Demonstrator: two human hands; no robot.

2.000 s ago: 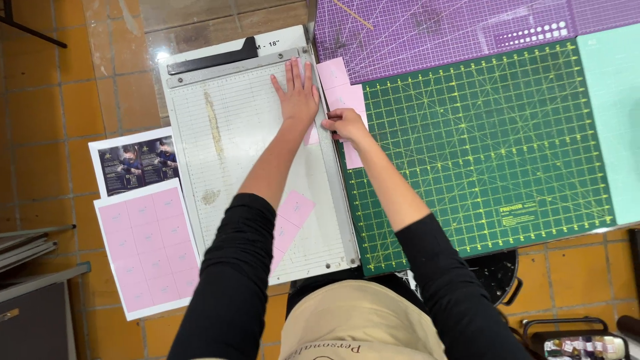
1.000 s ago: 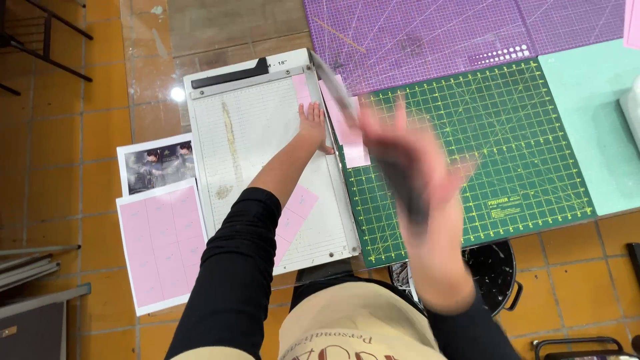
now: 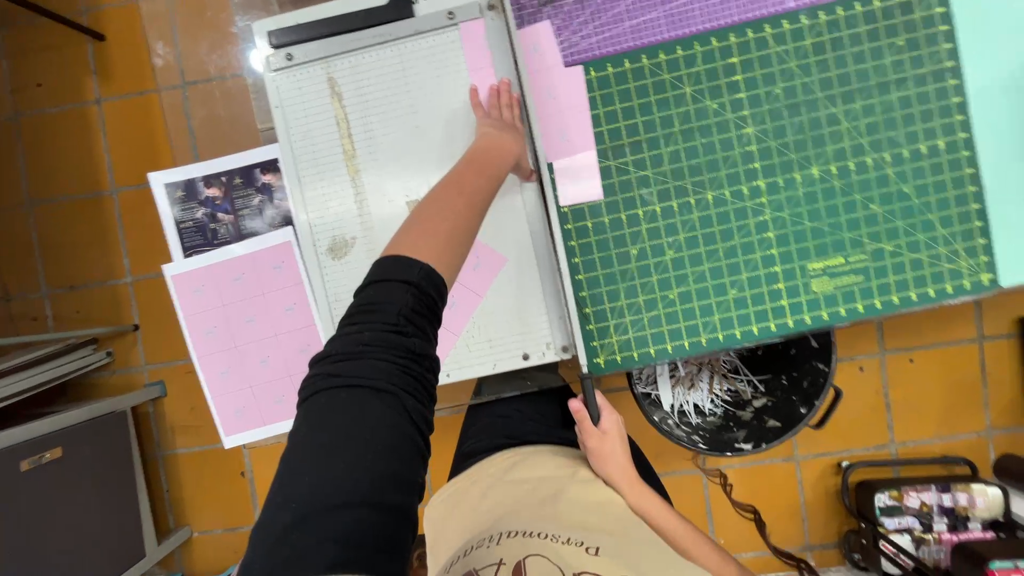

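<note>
My left hand (image 3: 502, 128) presses flat, fingers spread, on a narrow pink printed paper strip (image 3: 477, 52) along the cutting edge of a guillotine paper cutter (image 3: 400, 120). My right hand (image 3: 600, 436) grips the black handle (image 3: 590, 398) of the cutter's blade arm, which lies down along the cutter's right side, its handle past the near corner. Another pink paper piece (image 3: 474, 296) lies on the cutter bed, partly behind my left arm. Right of the blade, pink cut pieces (image 3: 566, 104) overlap the green cutting mat (image 3: 768, 176).
Left of the cutter lie a pink printed sheet (image 3: 240, 336) and a sheet with dark photo prints (image 3: 228, 204). A purple mat (image 3: 640, 24) adjoins the green one. Below the table edge stands a black bin (image 3: 732, 400) holding paper shreds. A wheeled organizer (image 3: 928, 512) is at lower right.
My right hand was beside the left at the cutting edge, then blurred with the raised blade arm; now it is at the near end with the blade arm down. My left hand has stayed on the cutter.
</note>
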